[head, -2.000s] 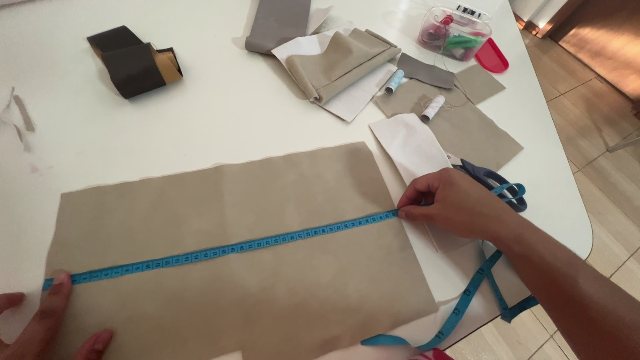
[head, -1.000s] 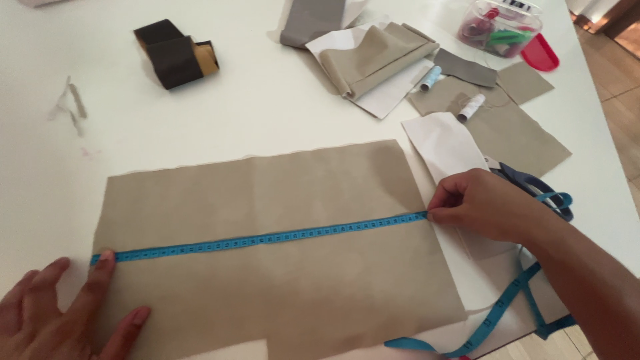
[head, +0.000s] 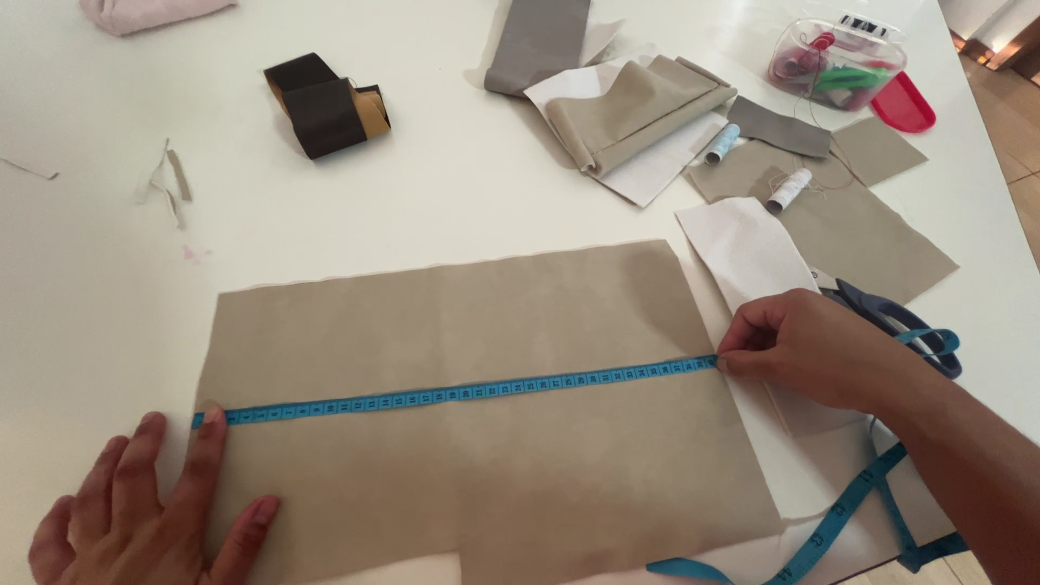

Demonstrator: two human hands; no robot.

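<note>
A beige piece of fabric or faux leather [head: 487, 463] lies flat on the white table. Across it, edge to edge, runs a blue measuring tape [head: 455, 393]. My left hand [head: 154, 512] is spread at the left edge, its index fingertip pressing the tape's end down. At the right edge my right hand [head: 796, 349] pinches the tape between thumb and fingers. The rest of the tape hangs in loops by the table's front right edge. Dark-handled scissors [head: 886, 317] lie just beyond my right hand, partly hidden by it, beside a white-backed piece [head: 751, 248].
Behind are a black strip roll [head: 329, 110], folded beige material [head: 642, 114], blue [head: 722, 145] and white [head: 789, 191] thread spools, and flat beige offcuts [head: 877, 219]. A clear plastic box [head: 837, 65] of notions stands near a red lid [head: 903, 104]. Small scraps [head: 171, 183] lie at left.
The view has shifted, bringing more of my left hand into frame. Both hands remain at the two ends of the tape across the beige piece.
</note>
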